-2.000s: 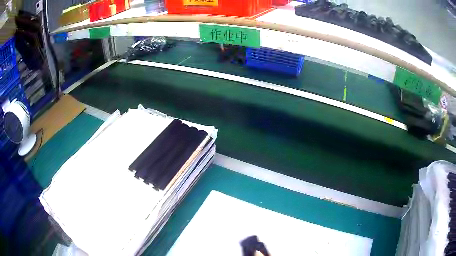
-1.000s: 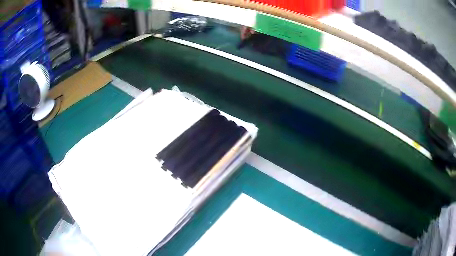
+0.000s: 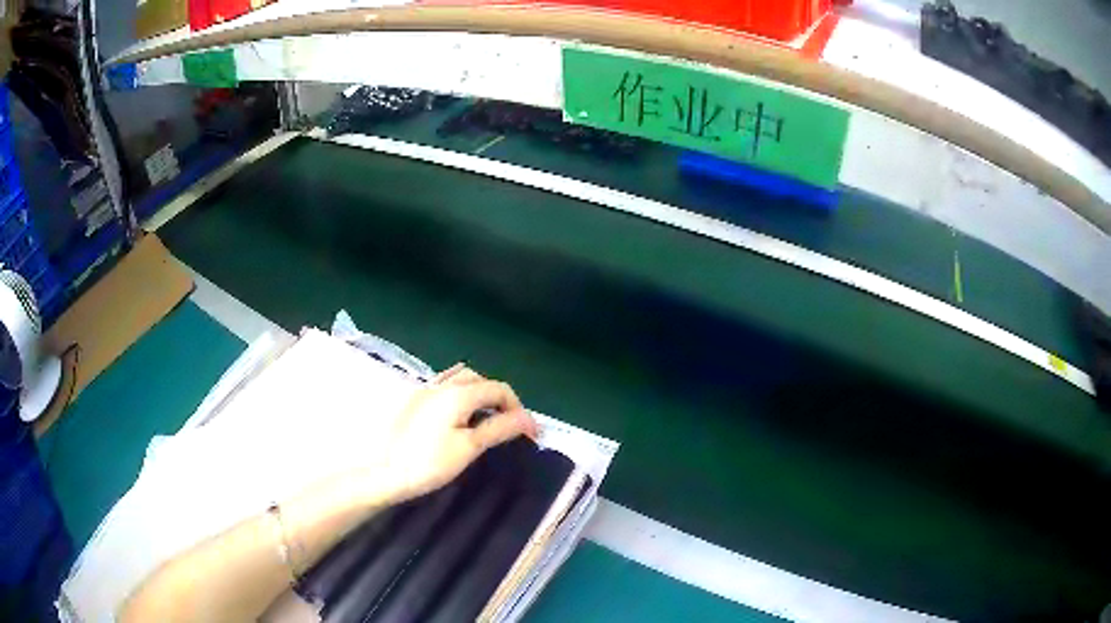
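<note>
Long dark parts (image 3: pixel 445 542) lie side by side in a row on a white layered stack (image 3: pixel 292 408) at the lower left. My left hand (image 3: pixel 457 426), bare with a thin bracelet, reaches over the stack from the lower left. Its fingers are curled at the far end of the row, and a bit of dark material shows between them. Whether they grip a part is hidden. My right hand is out of the picture.
A dark green conveyor belt (image 3: pixel 634 353) runs behind the stack. A shelf edge with a green sign (image 3: pixel 704 116) and a red bin (image 3: pixel 743 15) crosses above. At the left are a white fan (image 3: pixel 31 353) and a brown board (image 3: pixel 116 323).
My left hand has come into view over the row of dark parts. The view has shifted, so the stack sits lower and the white work sheet is out of the picture.
</note>
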